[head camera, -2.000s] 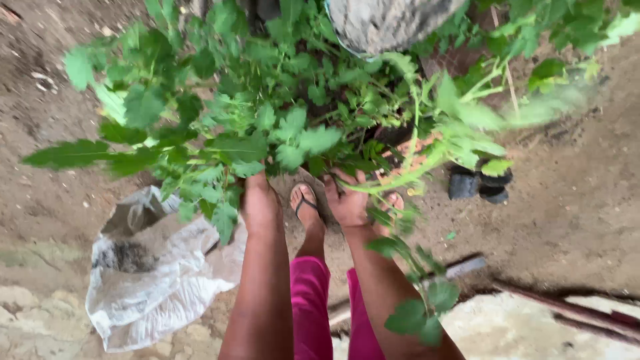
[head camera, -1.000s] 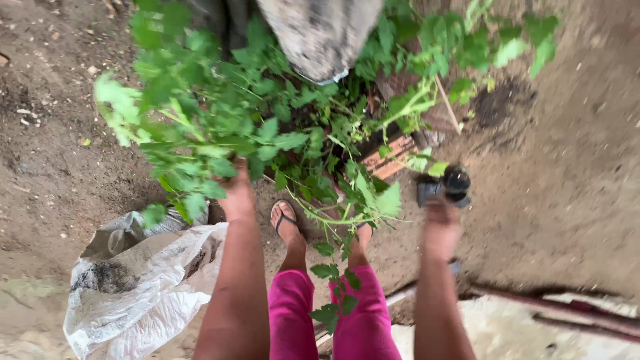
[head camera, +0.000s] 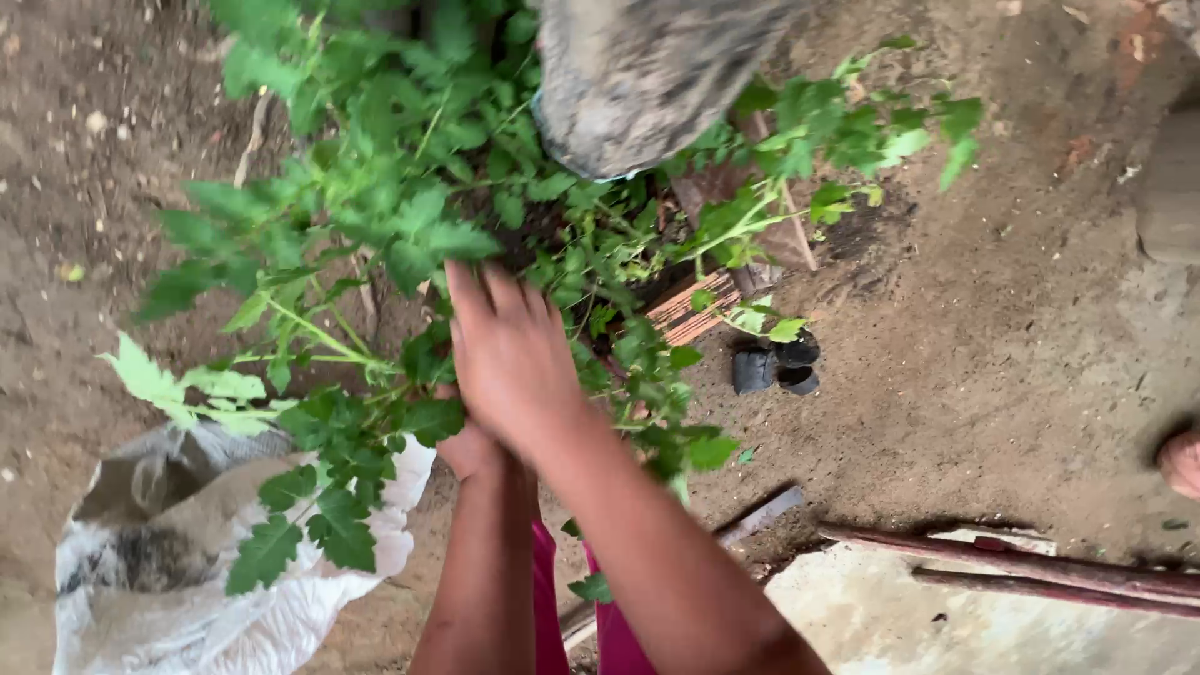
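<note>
A leafy green plant with lobed leaves, which looks like a tomato plant (head camera: 412, 225), spreads over the upper left and middle. My right hand (head camera: 511, 347) reaches into its stems, crossing over my left wrist; its fingertips go in among the leaves, and whether they grip a stem cannot be told. My left hand (head camera: 464, 441) is mostly hidden under my right hand and the foliage, close to the base of a branching stem. A rough grey mass (head camera: 647, 84), perhaps a post or stone, rises above the plant at the top.
A white plastic sack (head camera: 234, 581) with dark soil marks lies at lower left. Small black pots (head camera: 753, 370) and a ridged orange brick (head camera: 694, 309) stand right of the plant. Wooden poles (head camera: 1012, 562) lie at lower right by a pale slab (head camera: 862, 609). Part of a person's foot (head camera: 1183, 461) shows at the right edge.
My right hand was out to the right near the black pots a second ago; it has moved left into the plant and now crosses over my left arm.
</note>
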